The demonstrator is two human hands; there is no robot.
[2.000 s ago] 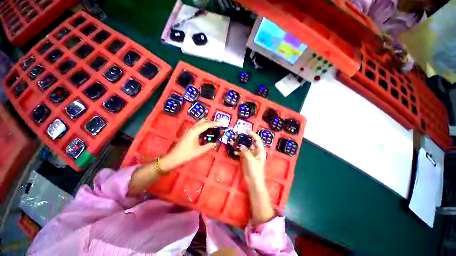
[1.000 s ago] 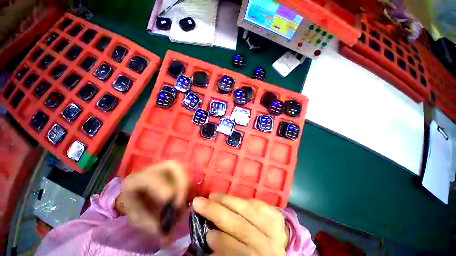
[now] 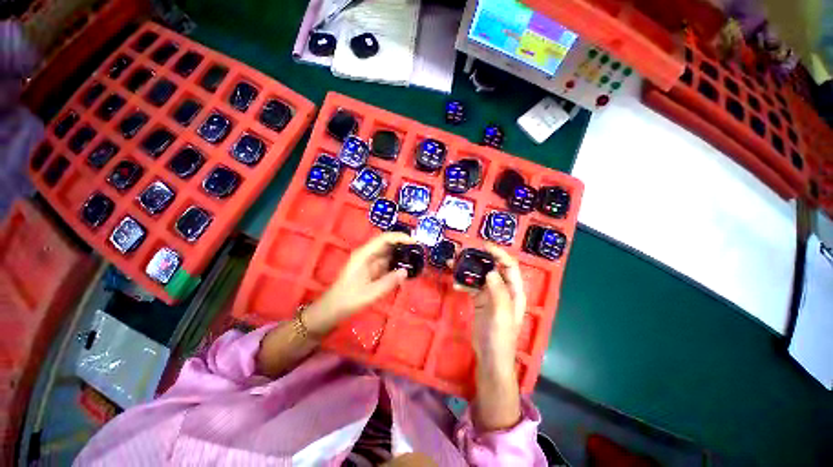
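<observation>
My left hand (image 3: 363,278) holds a dark smartwatch body (image 3: 407,260) between thumb and fingers over the middle of the orange-red compartment tray (image 3: 275,258). My right hand (image 3: 500,306) holds another dark smartwatch body (image 3: 474,267) just to the right. Both faces are black with small faint marks. Behind my hands, several watch bodies with lit blue-violet screens (image 3: 415,198) lie loosely in and across the tray's upper pockets. Another dark watch body (image 3: 442,253) lies between my hands. The pockets nearest my lap show bare red plastic.
A second red tray (image 3: 194,266) full of watch bodies is at left. White sheets (image 3: 388,55) with two dark watches are at the back. A bench instrument (image 3: 585,68), a white label or device (image 3: 545,119), red trays (image 3: 654,91) and a large white sheet (image 3: 676,214) are at right.
Both hands have moved from near my lap up and forward over the tray's middle, each with a watch body. The view has shifted slightly.
</observation>
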